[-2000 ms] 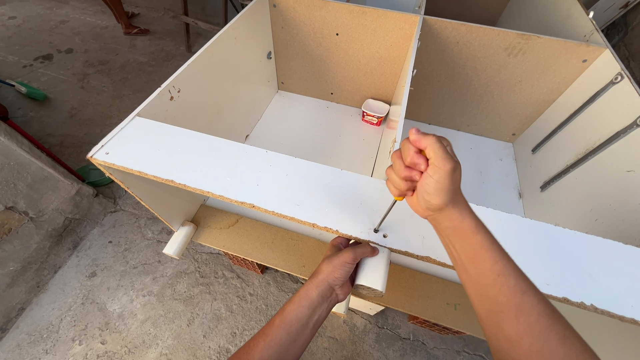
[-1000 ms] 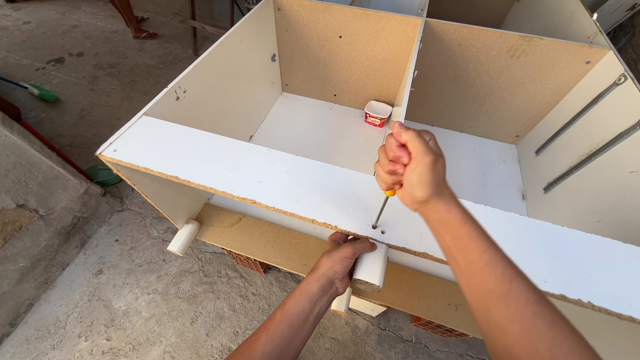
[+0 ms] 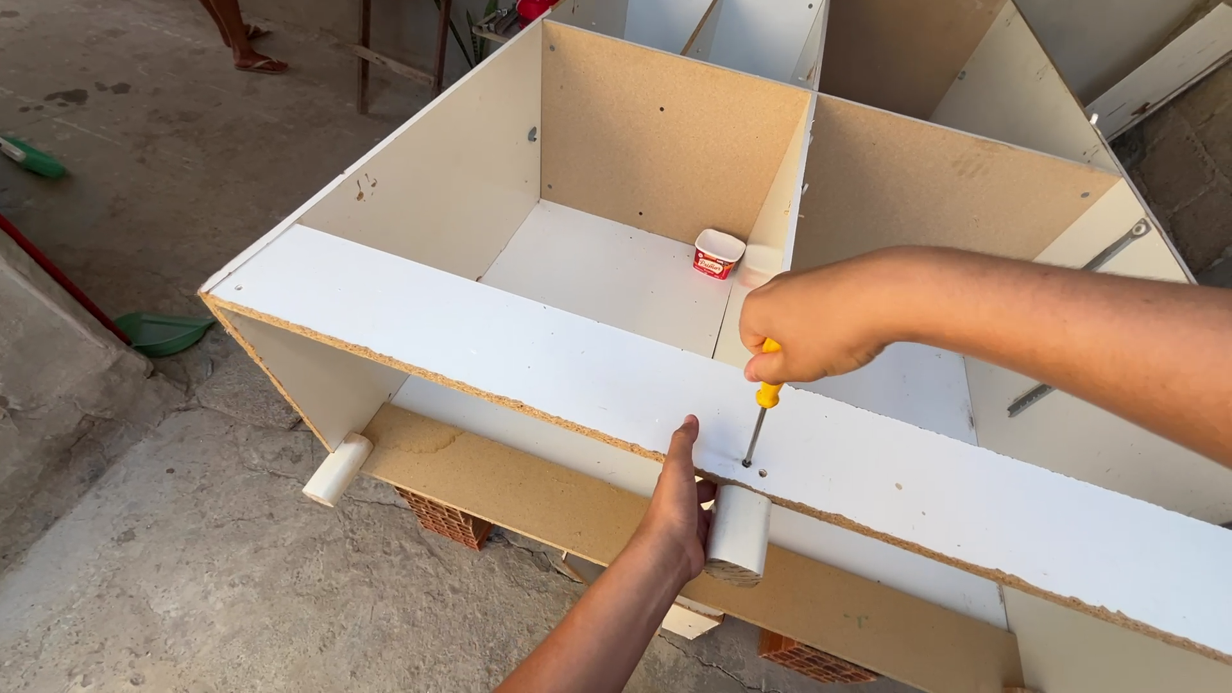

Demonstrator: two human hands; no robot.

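Observation:
My right hand point(image 3: 818, 313) grips the yellow handle of a screwdriver point(image 3: 767, 394), whose tip meets a screw spot in the white particleboard panel point(image 3: 539, 356). A small hole lies just right of the tip. Under the panel's rough front edge, my left hand point(image 3: 679, 520) holds a white wooden leg point(image 3: 739, 534) from its left side, with the thumb up against the panel's edge. Another white leg point(image 3: 337, 470) is at the cabinet's left corner. A red and white plastic tub point(image 3: 718, 255) stands inside the cabinet compartment.
Hollow bricks point(image 3: 443, 517) are under the cabinet. Metal drawer slides point(image 3: 1116, 245) are on the right inner wall. A green dustpan point(image 3: 164, 332) and a green brush point(image 3: 34, 157) lie on the concrete floor at left. A person's feet in flip-flops point(image 3: 260, 65) show at the top left.
My right hand has turned about the screwdriver, and its forearm now comes in from the right side. My left thumb has risen against the panel's edge.

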